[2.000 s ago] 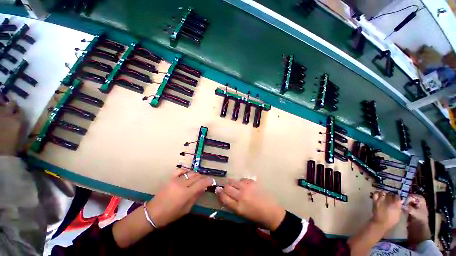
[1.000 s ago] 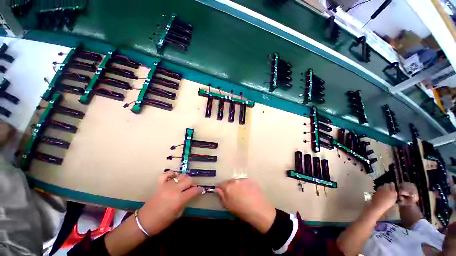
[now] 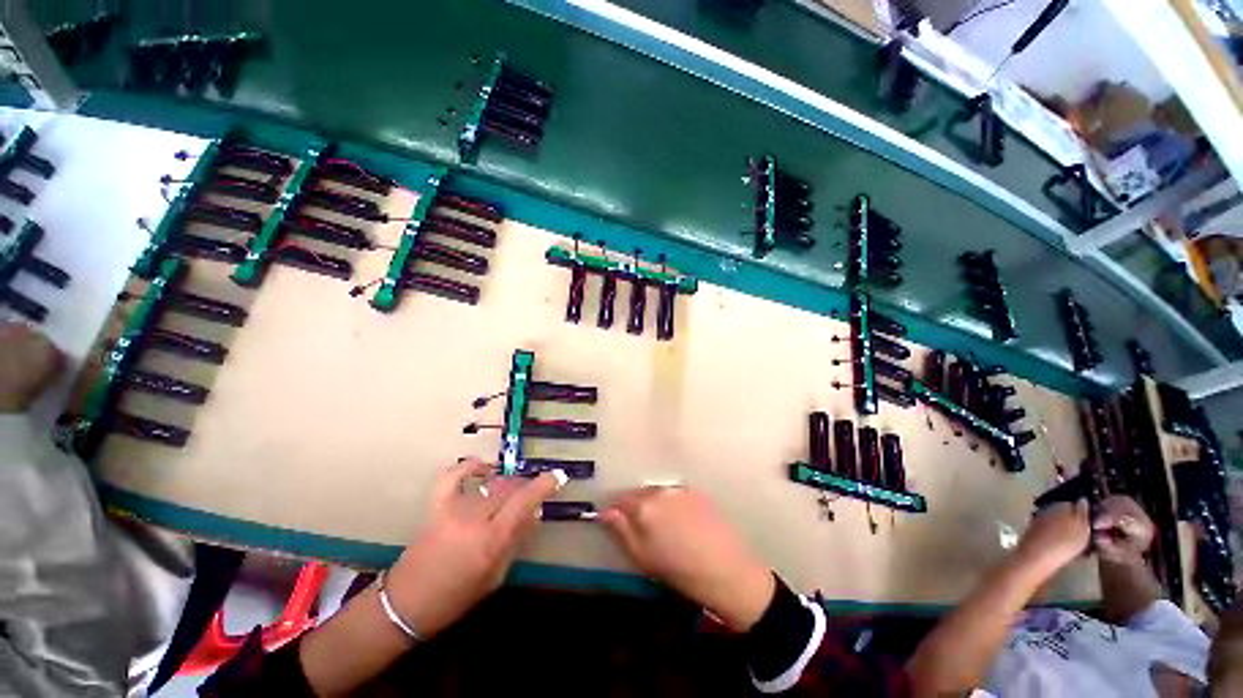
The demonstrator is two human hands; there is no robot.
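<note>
A comb-shaped unit lies in front of me: a green circuit-board strip point(image 3: 518, 396) with dark oblong bodies point(image 3: 562, 428) pointing right and thin lead wires pointing left. My left hand point(image 3: 474, 525) lies over the strip's near end, fingers bent, with a small white piece point(image 3: 558, 477) at a fingertip. My right hand point(image 3: 678, 535) is just right of the nearest dark body point(image 3: 569, 511), its fingertips at that body's right end. A tiny pale item shows there, too small to name. The left fingers hide the strip's near end; whether they grip it cannot be told.
More comb-shaped units lie on the tan bench point(image 3: 409, 409) at left, back and right. Others sit on the green conveyor belt point(image 3: 654, 150) behind. At right, another person's hands point(image 3: 1084, 529) work near a dark stack point(image 3: 1131, 450). A grey sleeve point(image 3: 62, 573) shows at left.
The dark body between my hands is now more exposed. My left fingers have opened slightly, and the white piece shows at a fingertip. The units on the conveyor belt have shifted slightly right.
</note>
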